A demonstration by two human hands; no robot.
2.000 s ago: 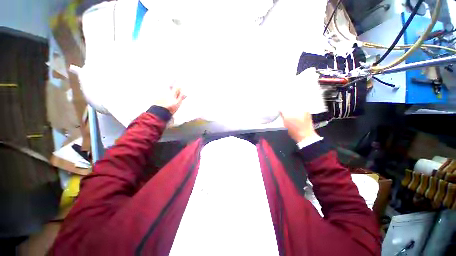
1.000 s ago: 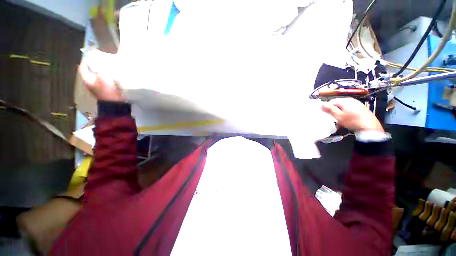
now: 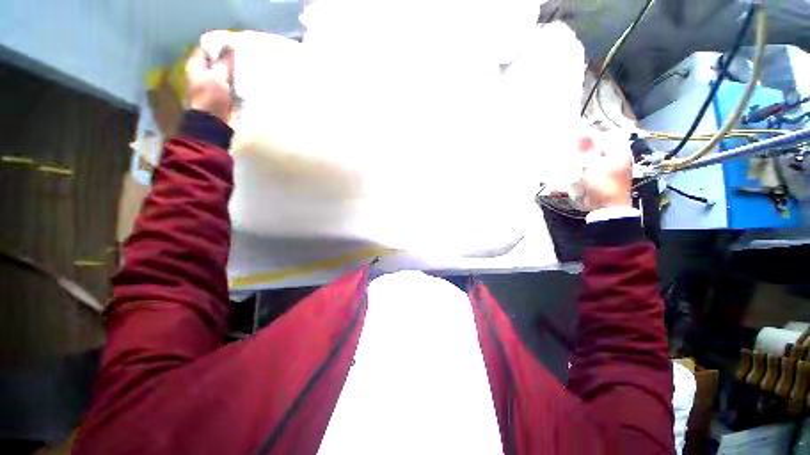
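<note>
A large white cloth [image 3: 382, 133], overexposed, spans the ironing table [image 3: 306, 271], whose front edge shows with a yellow line. My left hand [image 3: 211, 82] grips the cloth's far left corner, raised over the table. My right hand [image 3: 607, 173] is at the cloth's right edge, pinching it beside the iron rest. The hand is bright and its fingertips are washed out. The steam iron is mostly hidden behind my right hand and the cloth. The black iron rest [image 3: 566, 233] shows below the hand.
A grey support rod [image 3: 737, 151] and a yellowish steam hose [image 3: 757, 80] reach in from the right. A blue-topped bench [image 3: 742, 191] with tools stands behind them. Wooden-coloured rack pieces [image 3: 774, 373] and a cardboard box [image 3: 703, 404] are at lower right.
Both hands have moved away from me from a second ago, carrying the cloth further over the table. Earlier, my left hand lay flatter on the cloth, nearer the middle.
</note>
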